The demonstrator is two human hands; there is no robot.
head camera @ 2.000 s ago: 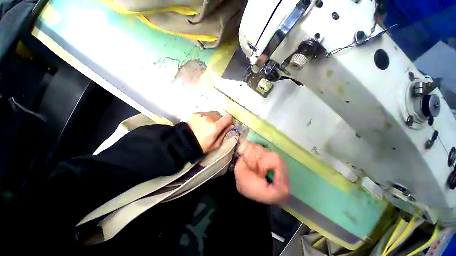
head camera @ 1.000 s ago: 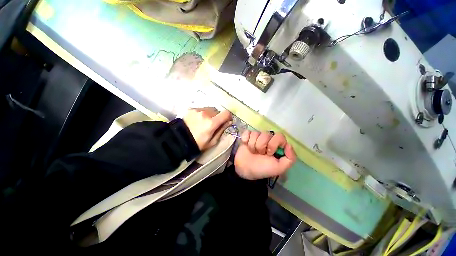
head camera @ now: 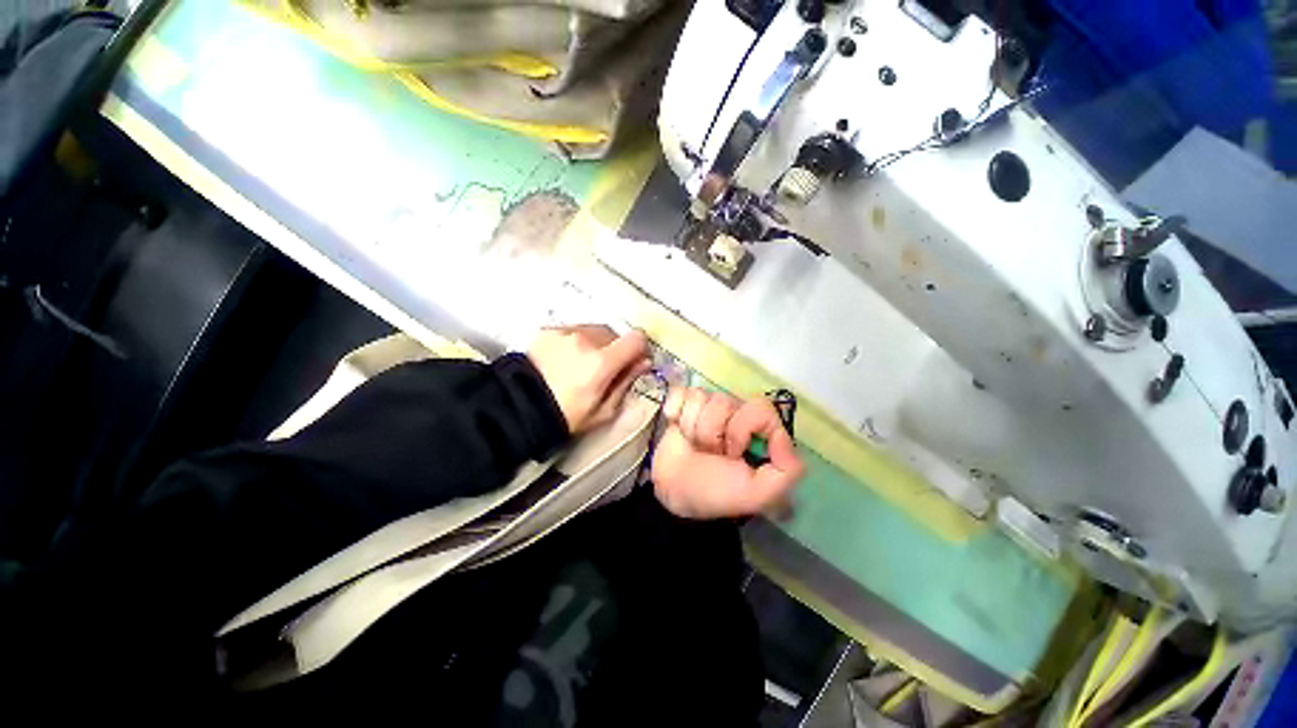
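A beige bag [head camera: 413, 552] lies across my lap, its long opening edges running from lower left up to my hands. My left hand [head camera: 580, 373] pinches the bag's upper end beside a small silver D-ring [head camera: 650, 386]. My right hand [head camera: 723, 458] is closed around a small green-handled tool [head camera: 758, 451], right beside the ring. The tool's tip is hidden by the fingers or too small to make out. A thin black loop [head camera: 785, 404] shows above the right fingers. The tab at the ring is mostly covered by fingertips.
A white sewing machine [head camera: 967, 285] stands across the right side, close beyond my hands. The green table [head camera: 882, 519] has pale yellow taped edges. A beige-and-yellow bag pile [head camera: 569, 64] lies at the top. More beige and yellow pieces [head camera: 1124, 676] are at the lower right.
My right hand swung in toward the ring between the first two frames and is now slightly lower left, beside it. The black loop now stands above the fingers. My left hand holds the same spot.
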